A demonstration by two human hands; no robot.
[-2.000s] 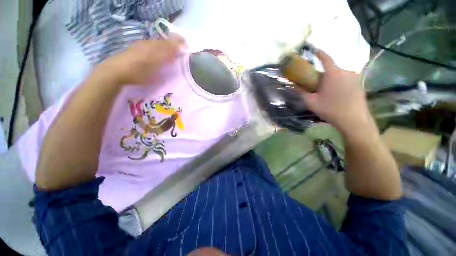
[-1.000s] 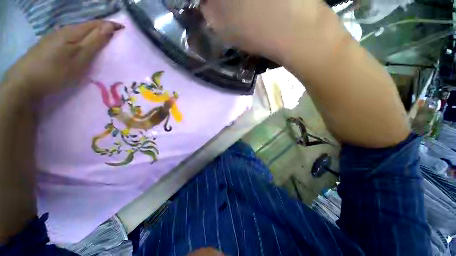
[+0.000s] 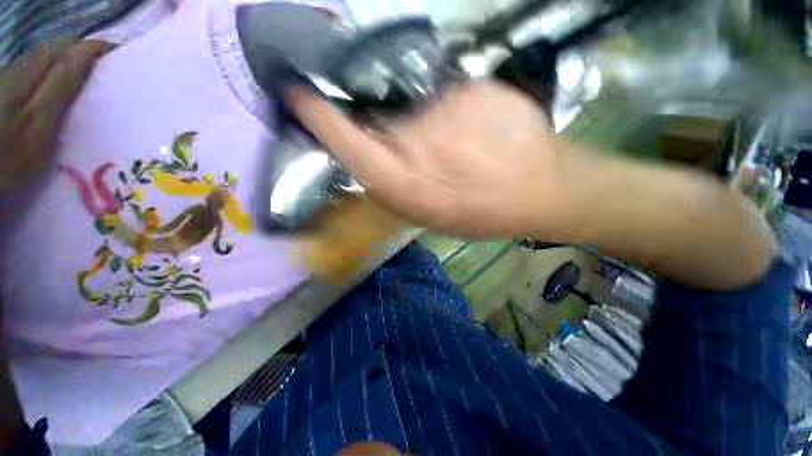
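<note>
The pale pink top (image 3: 151,312) lies spread on the pressing board (image 3: 240,361), its floral motif (image 3: 160,223) facing up and its round neckline near the top of the view. My right hand (image 3: 445,160) is on the steam iron (image 3: 298,183), which is blurred and tilted at the right part of the top, beside the neckline. The tan handle (image 3: 343,245) shows below my fingers. How the iron touches the cloth is unclear. My left hand (image 3: 40,107), cut off by the left edge, rests on the top's upper left part; its fingers are dark and blurred.
Striped cloth (image 3: 44,22) lies at the upper left. Dark hoses (image 3: 552,27) run off to the upper right. A cardboard box (image 3: 694,138), a dark round object (image 3: 562,281) and striped bundles (image 3: 592,347) stand low at the right.
The iron has swung from flat near the top's shoulder to a tilted pose lower beside the neckline. The neckline shows again. The top and my left hand now appear further left in view.
</note>
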